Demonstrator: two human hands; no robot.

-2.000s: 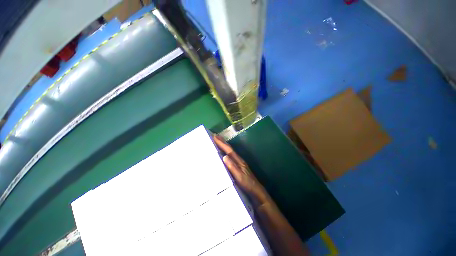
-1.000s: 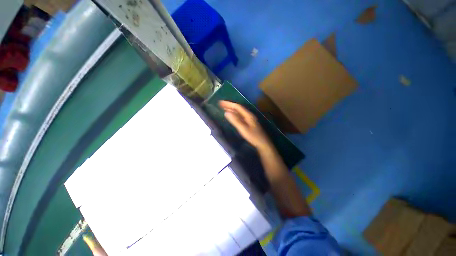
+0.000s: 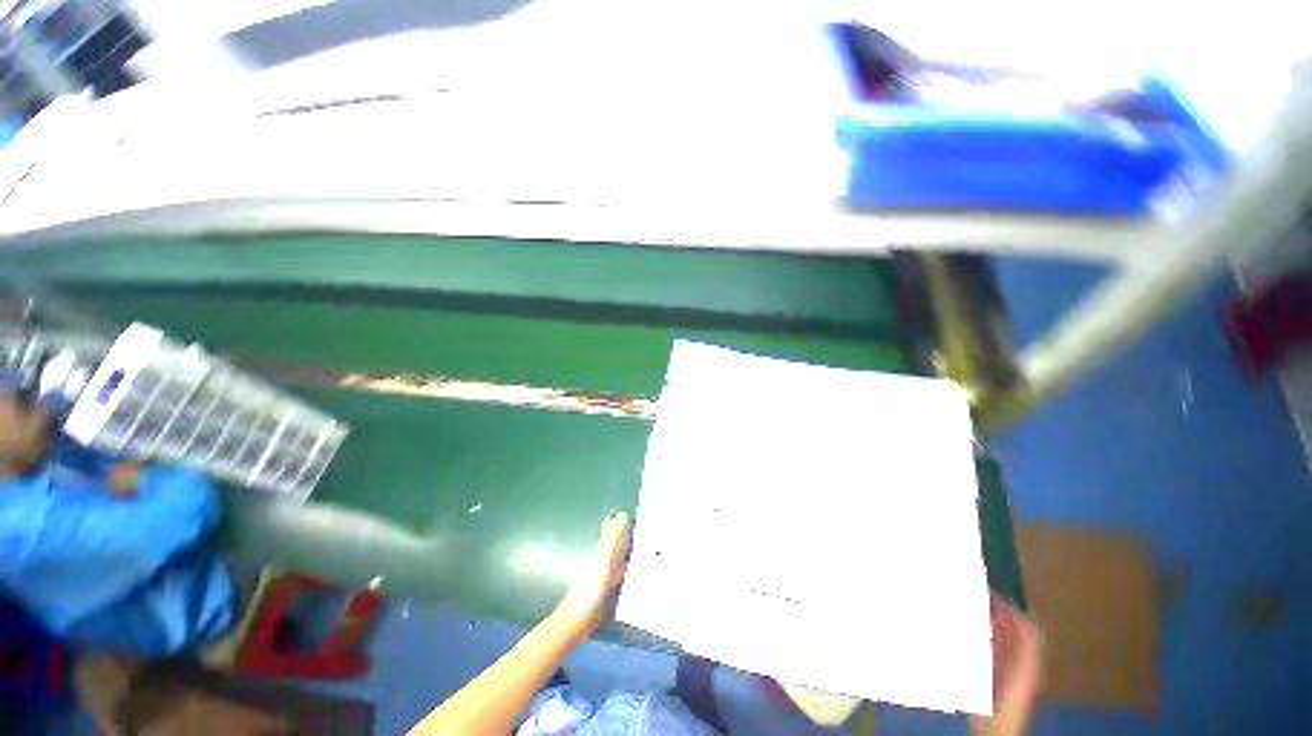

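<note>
A stacked block of white boxes point(image 3: 813, 525) stands at the right end of the green bench point(image 3: 446, 467), glaring white with faint seams. My left hand point(image 3: 602, 575) lies against the block's left side, fingers pointing up. My right hand point(image 3: 1014, 654) is at the block's lower right side, partly hidden behind it and blurred. Whether the hands press on the block or only touch it cannot be told.
A person in a blue smock point(image 3: 108, 539) sits at the left beside a row of small white boxes point(image 3: 209, 417). A blue bin point(image 3: 1007, 161) sits on the white upper shelf point(image 3: 576, 130). A red stool point(image 3: 310, 628) is below the bench. Brown cardboard point(image 3: 1096, 618) lies on the floor right.
The view has swung left and up, bringing in the shelf, blue bin and seated person. My right hand, earlier apart from the block, is now at its right side. My left hand shows more fully.
</note>
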